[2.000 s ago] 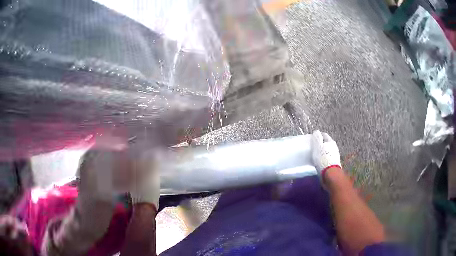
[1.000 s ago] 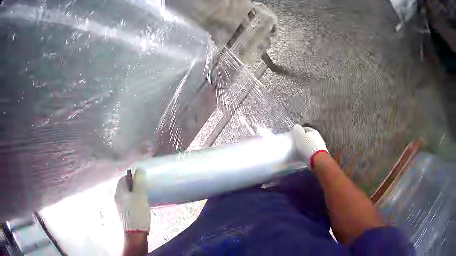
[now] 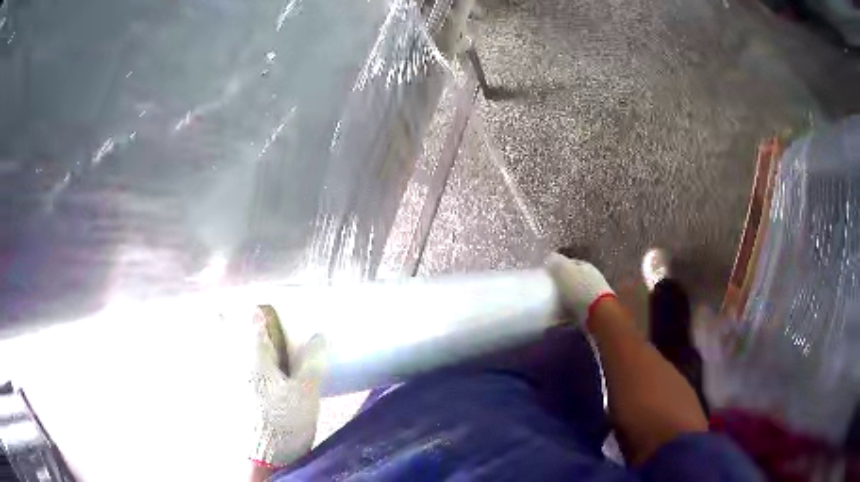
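Note:
A shiny whitish stretch film roll (image 3: 434, 315) lies across the front of my body, held at both ends. My left hand (image 3: 288, 391), in a white knitted glove, holds its left end, where a brown ring of the core shows. My right hand (image 3: 580, 285), gloved with a red cuff band, holds its right end. Clear film runs from the roll to the big silvery wrapped load (image 3: 189, 160), which fills the left and upper left. The left end of the film is washed out by glare.
The rough grey floor (image 3: 585, 141) lies ahead and right. A pale pallet edge (image 3: 434, 179) runs low beside the load. At the right stands another film-covered block (image 3: 820, 245) with an orange-brown edge (image 3: 754, 226). A dark leg and light shoe (image 3: 654, 268) show near my right arm.
The view has turned, and the load's corner now sits higher in the picture. The film-covered block at the right has come further into view. Both hands still hold the roll.

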